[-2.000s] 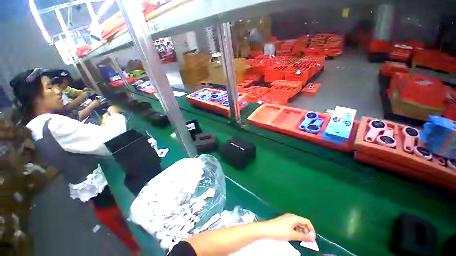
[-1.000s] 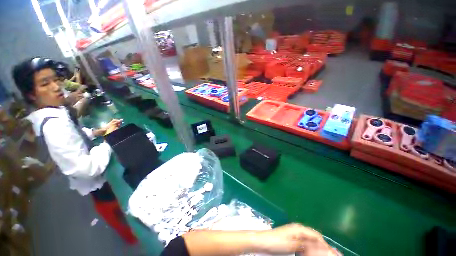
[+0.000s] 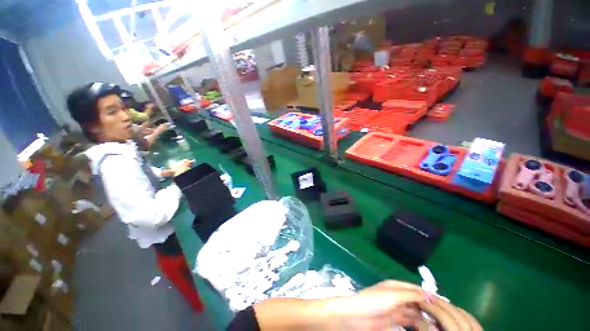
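Observation:
My left hand (image 3: 414, 305) reaches in from the bottom, blurred, its fingers curled around a small white piece (image 3: 427, 279) that sticks up past them. Its fingertips are partly hidden. My right hand cannot be made out. A clear plastic bag (image 3: 259, 249) full of white parts lies left of my hand. A loose white pile (image 3: 317, 283) lies beside it, partly behind my forearm. On the green belt stand a closed black box (image 3: 409, 237) with pale lettering, a black insert with a slot (image 3: 341, 210), and a black box with a white item (image 3: 307, 183).
Red trays (image 3: 388, 152) with blue and pink devices line the belt's far side. Metal posts (image 3: 236, 110) rise beside the belt. A worker (image 3: 132, 181) stands at left by a large black box (image 3: 206, 189). Stacked red trays and cartons are on the floor behind.
The view has turned left. The black boxes have moved right along the belt, relative to the red trays. A white piece now shows above my left fingers. The neighbouring worker is more upright than at first.

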